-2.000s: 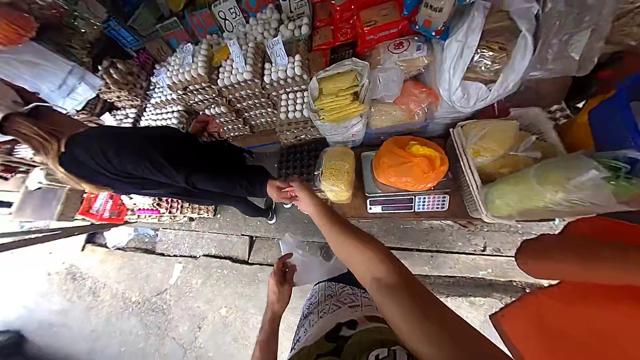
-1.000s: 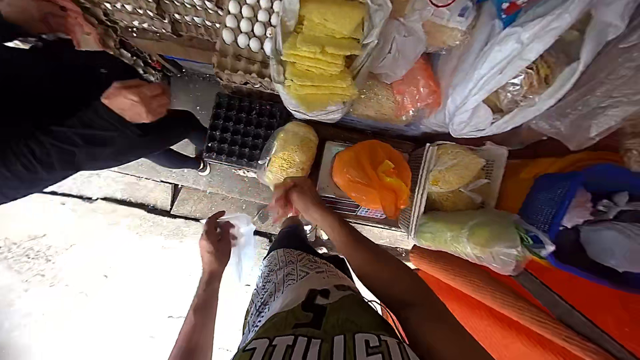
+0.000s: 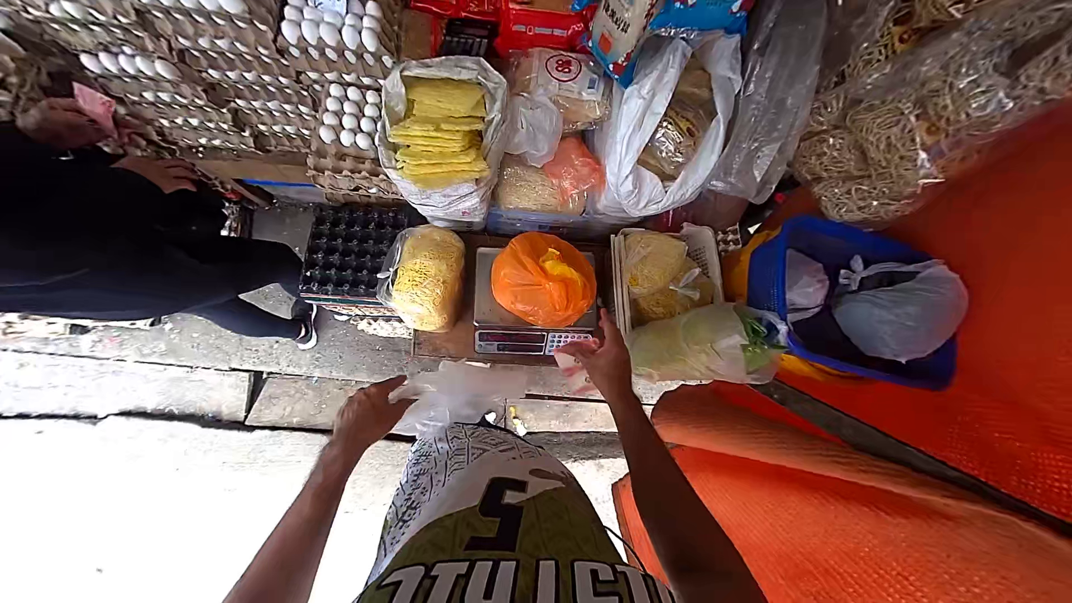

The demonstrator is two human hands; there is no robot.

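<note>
My left hand (image 3: 368, 412) grips a clear plastic bag (image 3: 456, 392) in front of my legs. In my right hand (image 3: 605, 356) is a reddish paper note (image 3: 576, 362), held low by the front right corner of a digital scale (image 3: 512, 340). An orange plastic bag (image 3: 544, 280), tied up and full, rests on the scale's pan. Just left of the scale stands a clear bag of yellow noodles (image 3: 427, 279). Black egg trays (image 3: 352, 251) are stacked farther left.
A white basket (image 3: 621, 272) of bagged noodles and a bagged green vegetable (image 3: 699, 345) lie right of the scale, then a blue crate (image 3: 766, 280). Behind are a sack of yellow sheets (image 3: 442, 134) and egg trays (image 3: 347, 117). A person in black (image 3: 126, 234) stands at left.
My right hand has moved right, from near the noodle bag to the scale's front right corner, and the note now shows in it. The left hand still holds the clear bag.
</note>
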